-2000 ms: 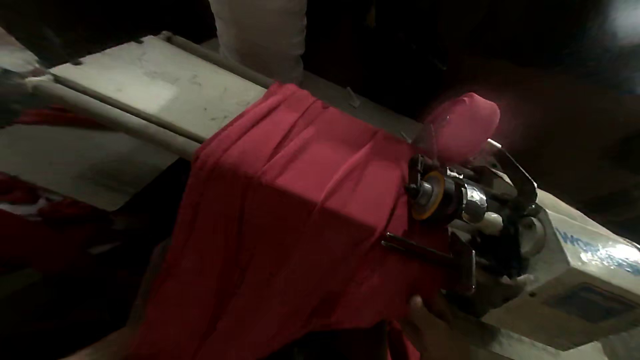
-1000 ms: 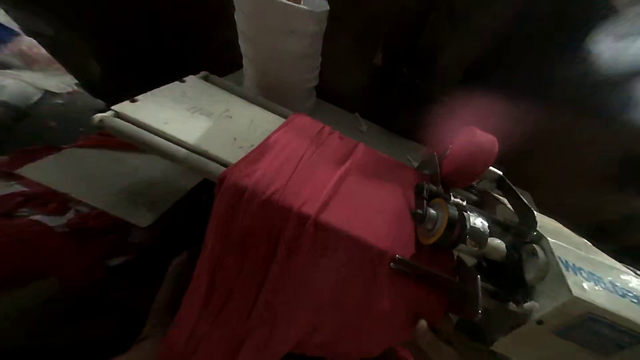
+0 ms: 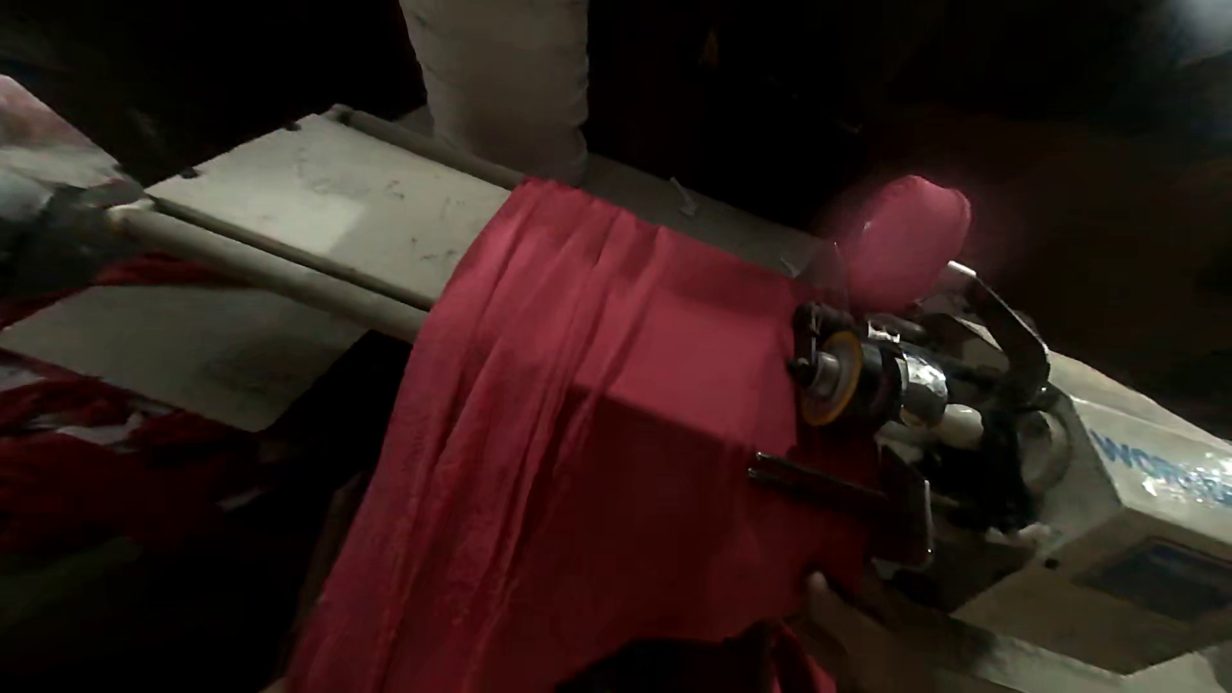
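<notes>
A wide piece of red cloth (image 3: 616, 414) lies over the pale work surface and hangs down in lengthwise folds. Its right side runs under the head of an industrial sewing machine (image 3: 1107, 481), beside a roller with a yellow rim (image 3: 833, 378) and a metal guide bar (image 3: 818, 481). At the bottom, right of centre, my right hand (image 3: 852, 630) is at the cloth's near edge, one fingertip on the red fabric; shadow hides its other fingers. Only a sliver of my left hand (image 3: 274, 685) shows at the bottom left beside the cloth; its fingers are hidden.
A pale board (image 3: 327, 202) with a rail (image 3: 279, 269) along its side extends to the upper left. Behind it stands a white, wrinkled column-like thing (image 3: 510, 87). A pink, rounded thing (image 3: 910, 241) sits above the machine head. Red cloth scraps (image 3: 87, 452) lie at the lower left.
The red cloth shows more bunched folds on its left part than one second ago. My right hand stays near the cloth's edge by the machine. The view has shifted.
</notes>
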